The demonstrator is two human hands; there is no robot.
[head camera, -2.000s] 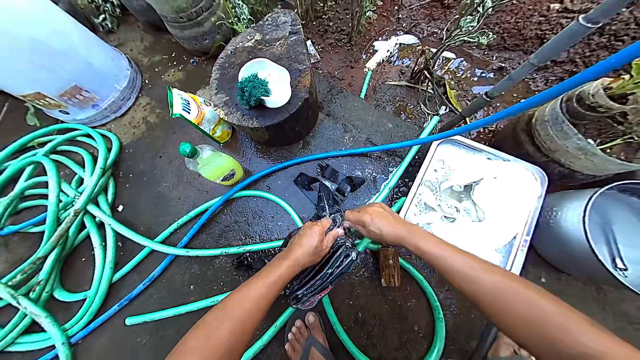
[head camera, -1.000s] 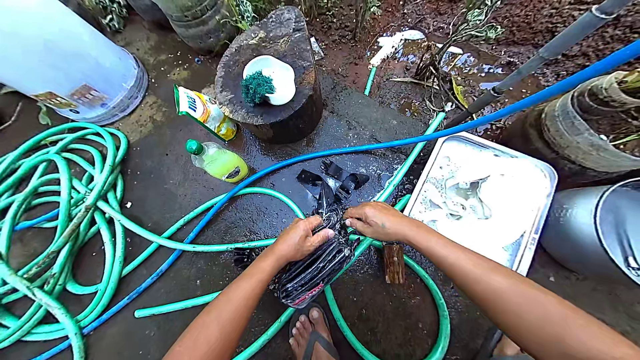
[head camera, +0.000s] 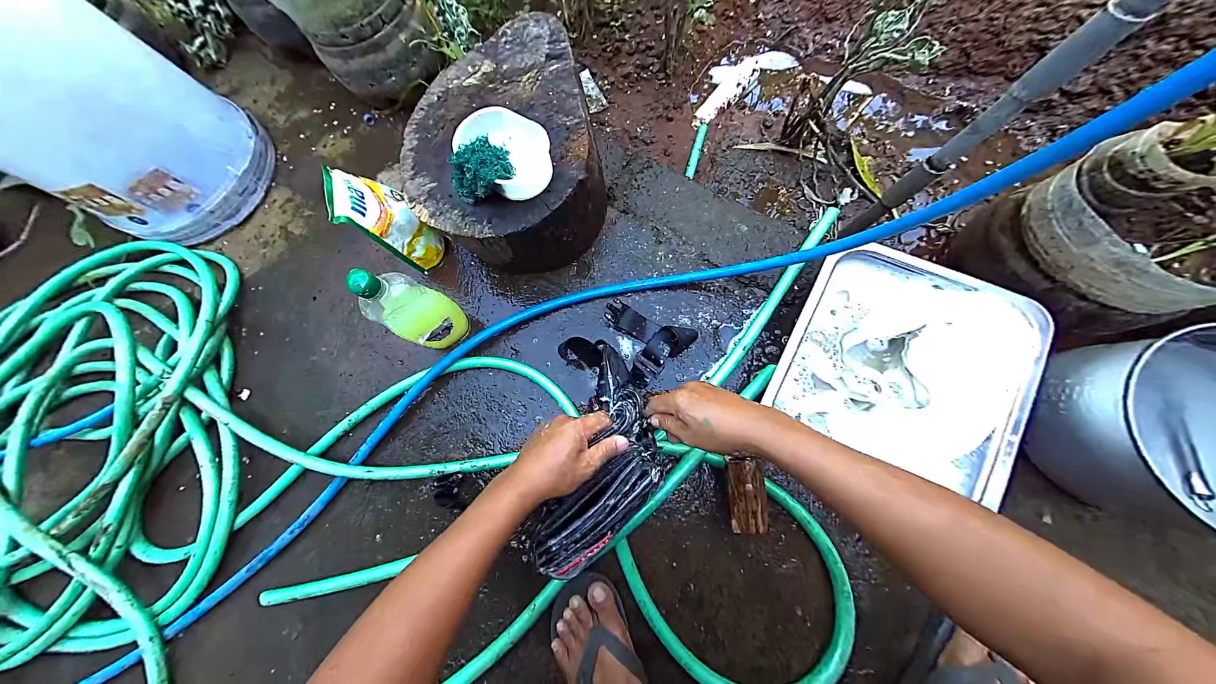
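Observation:
A wet black fabric item [head camera: 598, 508], ribbed and streaked with suds, lies over the green hose just in front of my foot. My left hand [head camera: 567, 454] grips its upper left part, thumb on top. On the other side my right hand [head camera: 698, 416] pinches its upper right edge with bent fingers. Black straps with plastic buckles [head camera: 646, 337] spread on the wet ground beyond both hands. Right of the item, a small wooden block or brush [head camera: 748, 496] lies beside the green hose [head camera: 750, 332]; its underside is hidden.
A metal tray [head camera: 1021, 418] of sudsy water stands at right, beside a metal pot [head camera: 1088, 408]. Beyond are a bottle of green liquid [head camera: 418, 309], a detergent pouch [head camera: 385, 220], and a stump [head camera: 456, 81] bearing a white bowl [head camera: 532, 157] with a green scrubber [head camera: 481, 169]. A blue hose [head camera: 655, 280] crosses the middle.
Both hands stay at the upper part of the black item, with small shifts of the fingers. The tray, the bottle and the stump have not plainly moved.

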